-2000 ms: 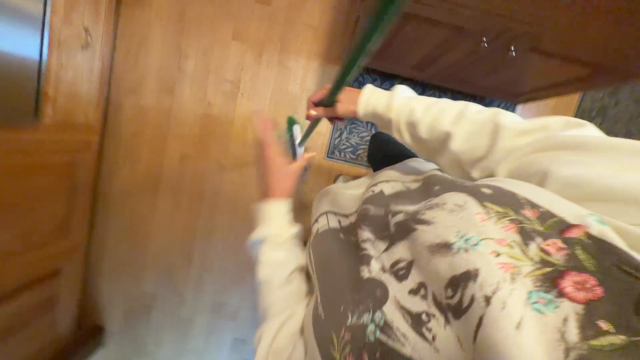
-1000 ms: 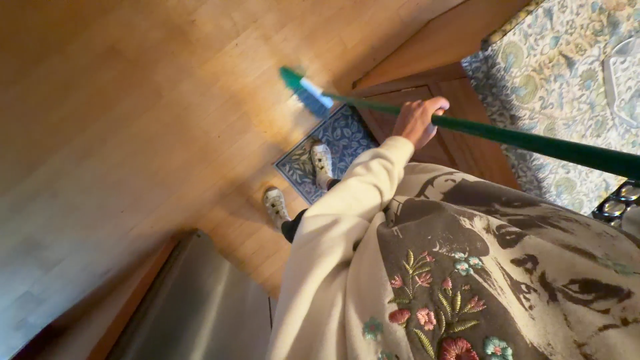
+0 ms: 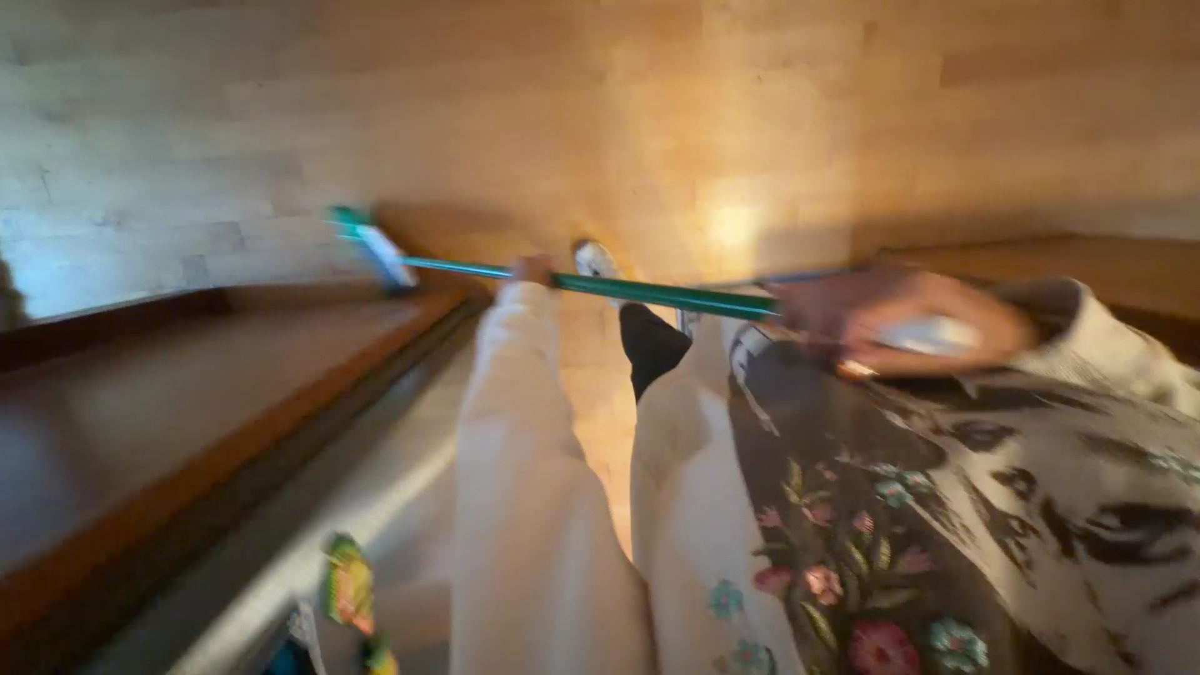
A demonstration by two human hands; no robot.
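Note:
A green-handled broom (image 3: 656,292) lies slantwise across the view, its blurred green, white and blue head (image 3: 380,251) out to the left over the floor. My left hand (image 3: 532,270) is closed around the handle partway along, with its sleeved arm reaching up from below. Nearer to me, my right hand (image 3: 900,319) wraps the handle's upper end at the right, in front of my printed sweatshirt. A white, blurred patch shows on the back of this hand; I cannot tell what it is.
Light wood floor (image 3: 525,112) spans the top. A brown wood-edged surface (image 3: 216,394) runs along the left, beside a pale metallic-looking front with colourful small items (image 3: 349,581). My shoe (image 3: 596,259) stands on the floor. Another wooden edge (image 3: 1050,262) is at the right.
The view has turned strongly. Both hands are now on the broom handle; one second ago only one hand showed on it. The broom head has moved from beside the patterned mat.

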